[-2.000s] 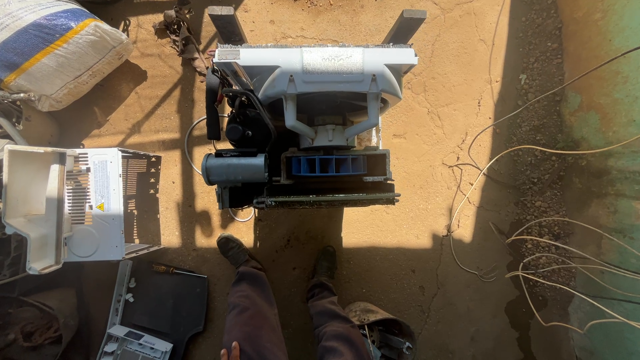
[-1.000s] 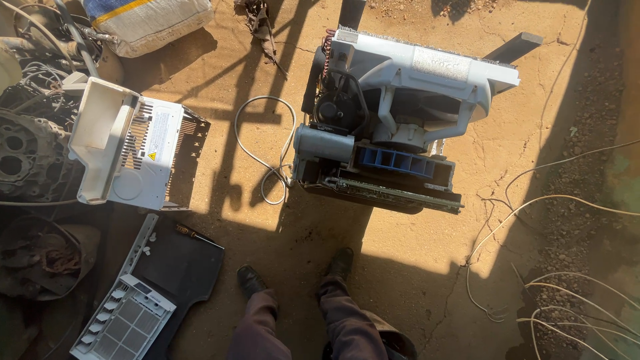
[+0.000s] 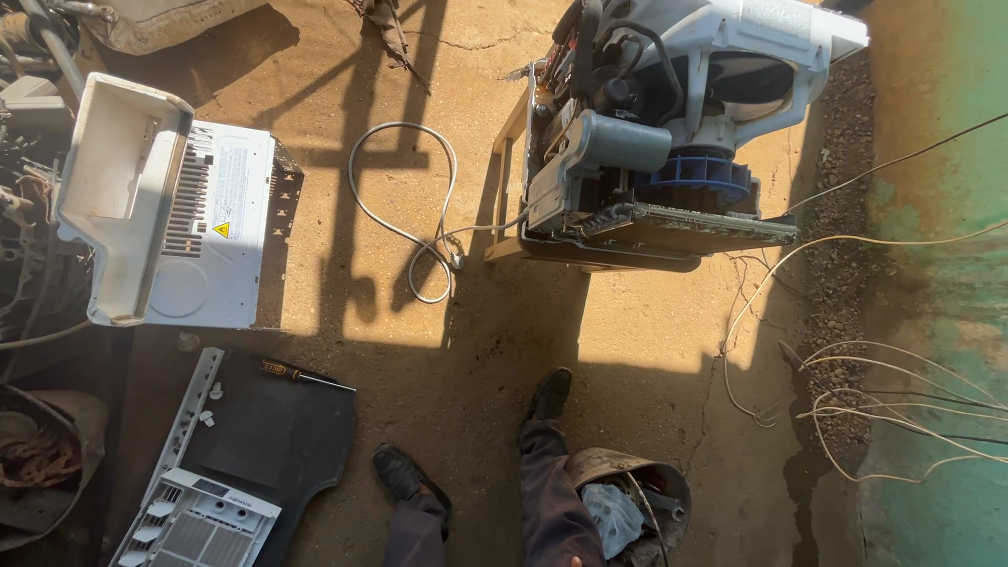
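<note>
Only a fingertip, seemingly of my right hand (image 3: pixel 576 561), shows at the bottom edge over my trouser leg; what that hand holds is hidden. My left hand is out of view. Ahead, at the upper right, an opened air conditioner (image 3: pixel 630 150) rests on a wooden stand (image 3: pixel 504 248). Its blue fan wheel (image 3: pixel 701 177), grey cylindrical housing (image 3: pixel 626 144), white plastic shroud and finned coil (image 3: pixel 693 224) are exposed. A power cord (image 3: pixel 405 232) with a plug loops on the ground left of it. A screwdriver (image 3: pixel 303 373) lies on a black panel (image 3: pixel 268 425).
White vented housing parts (image 3: pixel 213 276) stand at the left, above a white filter grille (image 3: pixel 206 528). A bucket (image 3: pixel 602 462) holding a plastic bag and tools is beside my right leg. Thin wires (image 3: pixel 858 238) trail along the green wall (image 3: pixel 945 331). Another container (image 3: pixel 83 425) sits lower left.
The view has swung markedly. Two seconds ago a hand showed at the bottom edge by my left leg; now only a fingertip shows by my right leg. The air conditioner stays opened on its stand.
</note>
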